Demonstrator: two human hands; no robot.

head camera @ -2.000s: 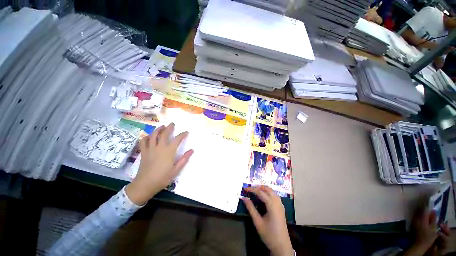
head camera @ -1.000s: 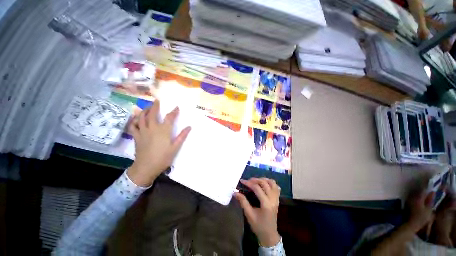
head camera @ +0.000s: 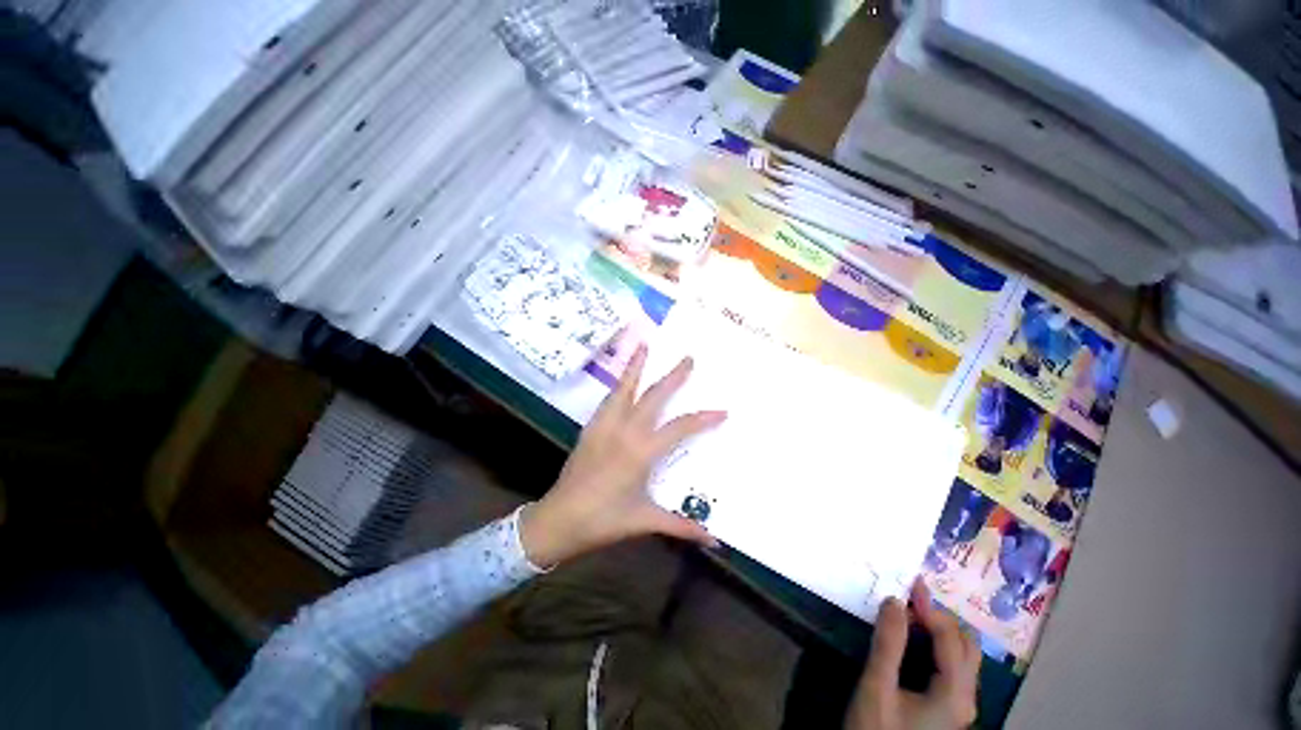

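Observation:
A flat white panel [head camera: 828, 456] lies on the colourful poster mat at the bench's front edge, washed out by glare, with a small dark round spot near its left end. My left hand [head camera: 621, 464] rests spread on the panel's left end, fingers apart. My right hand [head camera: 920, 663] is at the panel's near right corner, thumb and forefinger close together at its edge; whether a small part is between them cannot be told. A pack of small white parts [head camera: 542, 307] and a second pack with a red patch [head camera: 649, 214] lie left of the panel.
Tall white panel stacks stand at left [head camera: 328, 157] and back right [head camera: 1056, 157]. White strips [head camera: 835, 200] lie at the mat's back. A small white piece [head camera: 1163, 418] lies on the brown board [head camera: 1141, 571]. A carton [head camera: 228, 485] holding slabs in a row [head camera: 357, 478] is low at left.
The view has swung left, showing the low carton. The panel now lies further onto the mat than one second ago, when it overhung my lap. Both hands remain at its ends.

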